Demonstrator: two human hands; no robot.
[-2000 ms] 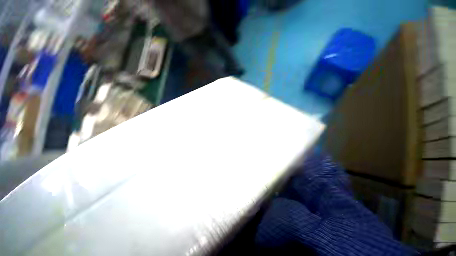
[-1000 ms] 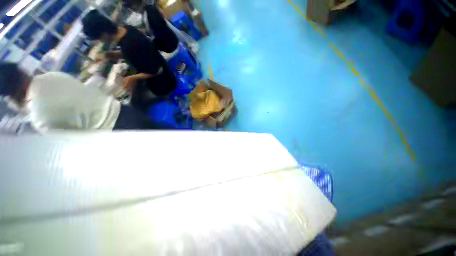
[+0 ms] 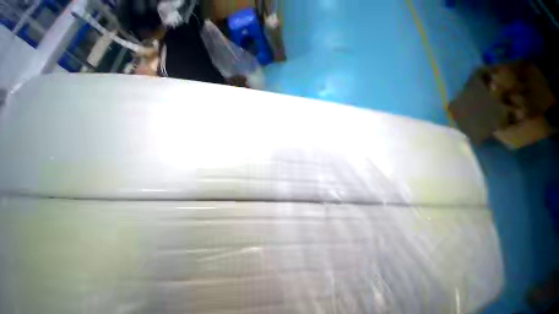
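Note:
A very large wrapped tray bundle (image 3: 245, 147) fills most of the head view, from the left edge to the lower right. It is white, made of two long rows with a dark seam between them, under shiny clear film with creases. It lies close in front of my chest and hides what is below it. Neither of my hands shows; the bundle or the picture's edge hides them.
Blue floor (image 3: 343, 61) with a yellow line (image 3: 432, 55) lies beyond the bundle. An open brown carton (image 3: 521, 132) stands at right. A blue stool (image 3: 248, 34) and a person in dark clothing (image 3: 190, 52) are at upper left, beside a clear plastic bag (image 3: 230, 52).
The view has moved along the floor past the seated people. The bundle now spreads wider and lies more level across the picture. The blue sleeve seen earlier at right is out of view.

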